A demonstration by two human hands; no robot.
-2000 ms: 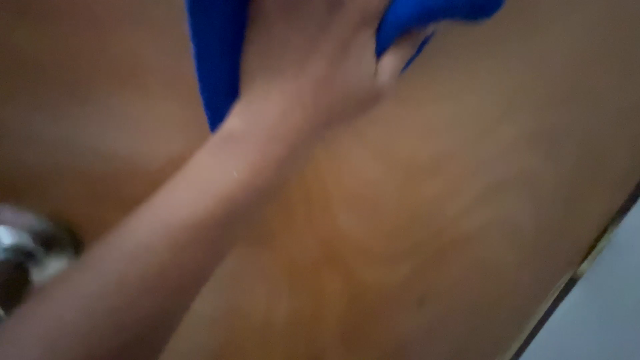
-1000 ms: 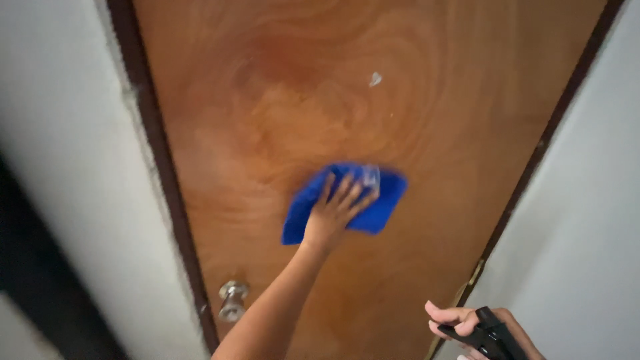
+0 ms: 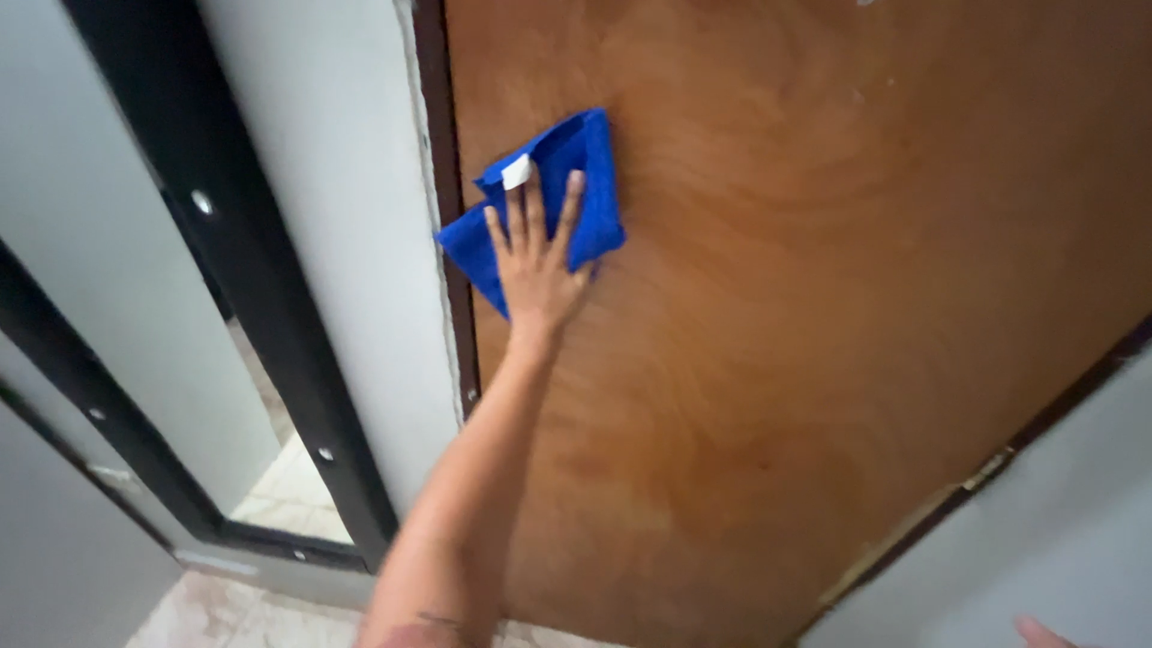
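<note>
My left hand [image 3: 537, 261] lies with fingers spread on a blue cloth [image 3: 598, 193], holding it flat against a brown wooden door [image 3: 765, 315]. The cloth is partly folded, bears a white tag [image 3: 517, 172] by my fingertips, and its left corner overlaps the dark door frame [image 3: 435, 108]. Of my right hand [image 3: 1042, 633] only a blurred fingertip shows at the bottom right edge; whatever it may hold is out of view. The doorknob cannot be seen.
Left of the door, past a strip of pale wall [image 3: 333, 207], stands a black-framed mirror [image 3: 333, 396]. Light floor tiles [image 3: 225, 612] show at the bottom. A grey wall [image 3: 1035, 540] borders the door's right side, where the frame edge is chipped [image 3: 990, 468].
My left hand and the cloth have moved left across the door to its frame. My right hand, seen earlier with a black spray trigger, is mostly out of view. The view has shifted.
</note>
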